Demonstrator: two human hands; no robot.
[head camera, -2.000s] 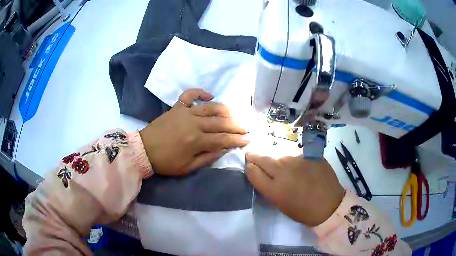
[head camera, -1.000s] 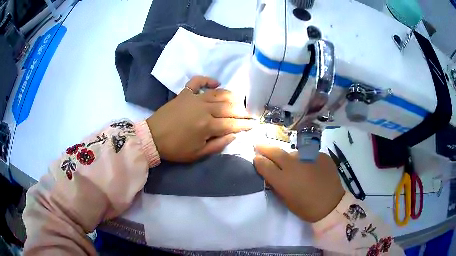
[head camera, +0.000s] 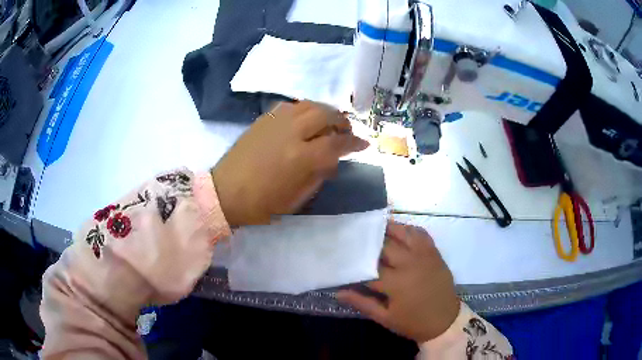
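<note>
White pocket bag cloth (head camera: 306, 253) lies toward the front table edge, with a dark grey strip (head camera: 352, 188) across it just behind. More white cloth (head camera: 296, 67) lies on the dark grey garment panel (head camera: 211, 77) behind my left hand. My left hand (head camera: 288, 158) is over the strip, fingers bunched left of the presser foot (head camera: 387, 116); whether they pinch cloth is hidden. My right hand (head camera: 415, 281) holds the white cloth's right edge, fingers partly behind it. The yellowish plate (head camera: 393, 145) is uncovered beside the needle area.
The white sewing machine head (head camera: 507, 77) stands at right. Black thread snips (head camera: 484, 191), scissors with yellow and red loops (head camera: 574, 225) and a dark red-edged case (head camera: 531, 153) lie right of it. A blue label strip (head camera: 74, 102) is at left. A ruled tape (head camera: 507, 299) runs along the front edge.
My right hand has moved from beside the needle down to the cloth's front right edge. My left hand's fingers have bunched up from lying flat. The front white cloth has shifted toward the needle.
</note>
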